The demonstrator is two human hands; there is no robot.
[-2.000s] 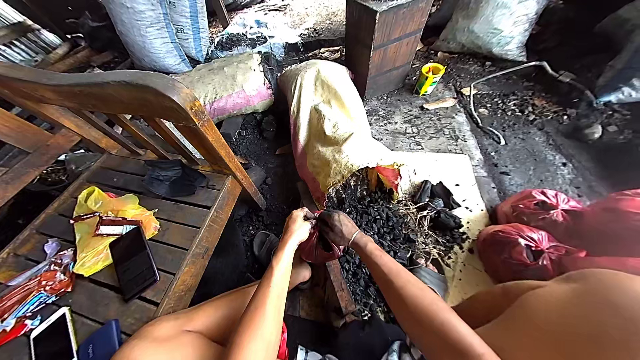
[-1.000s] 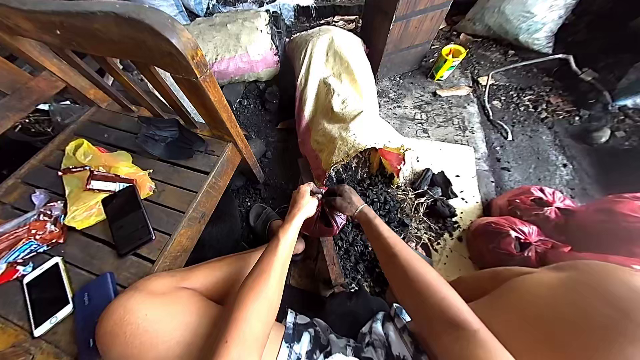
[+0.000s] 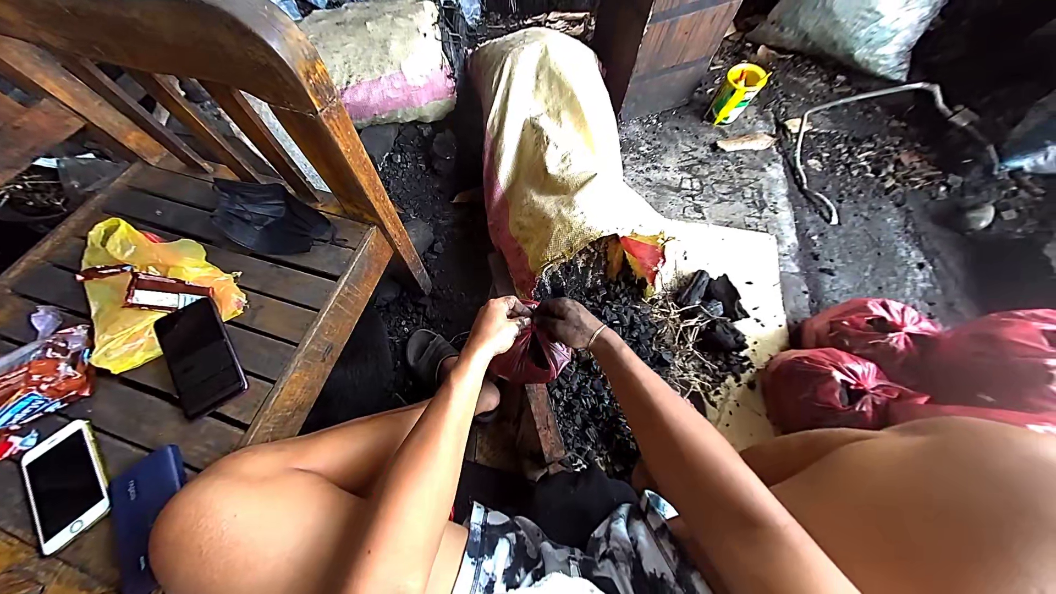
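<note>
Between my legs, my left hand (image 3: 502,324) and my right hand (image 3: 568,322) pinch the gathered top of a small red plastic bag (image 3: 532,360). The hands nearly touch, and the right one is blackened, with a thin bracelet at its wrist. Just beyond them a big woven sack (image 3: 553,148) lies on its side, its torn mouth towards me. Charcoal pieces (image 3: 606,330) spill from that mouth, mixed with dry straw, partly over a pale flat sheet (image 3: 763,272). Several filled red plastic bags (image 3: 825,388) are grouped at the right, their tops bunched up.
On the left, a slatted wooden bench (image 3: 297,371) holds phones (image 3: 200,356), a yellow plastic bag (image 3: 124,272), wrappers and a black cloth item (image 3: 268,219). A yellow container (image 3: 737,93) and a bent metal rod (image 3: 866,95) lie farther back, by a wooden post (image 3: 672,49).
The view has shifted slightly. Both hands stay together at the neck of the small red bag; otherwise little has plainly changed.
</note>
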